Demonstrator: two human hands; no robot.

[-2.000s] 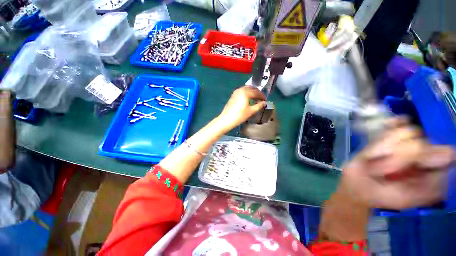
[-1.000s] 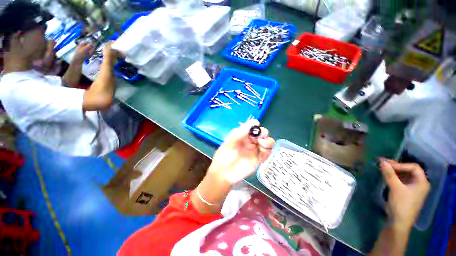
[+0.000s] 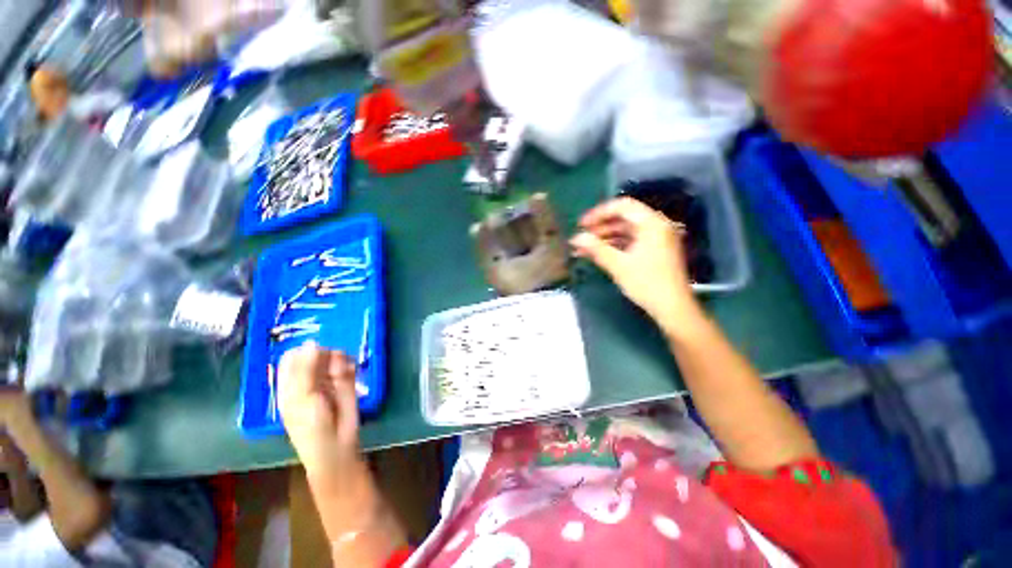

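Note:
My left hand (image 3: 320,402) is over the near end of the large blue tray (image 3: 374,311), fingers curled and blurred; whether it holds anything cannot be told. The tray holds scattered silvery pins (image 3: 333,283). My right hand (image 3: 638,253) is just right of the metal holding block (image 3: 519,246), thumb and finger close together; anything between them is too blurred to tell. The clear tub of pins (image 3: 429,388) is in front of the block. The clear tub (image 3: 727,239) of black rings (image 3: 669,202) is partly behind my right hand.
A small blue tray (image 3: 251,200) and a red tray (image 3: 383,159) hold rods at the back. The blurred press head (image 3: 427,61) stands above. A large red ball end (image 3: 882,72) is upper right. Plastic bags (image 3: 100,322) are left, blue bins (image 3: 816,233) right. Another person's arm (image 3: 50,466) is lower left.
My left hand has moved from beside the pin tub to the blue tray; the dark ring end seen in it no longer shows. My right hand is now beside the block. The view has turned right.

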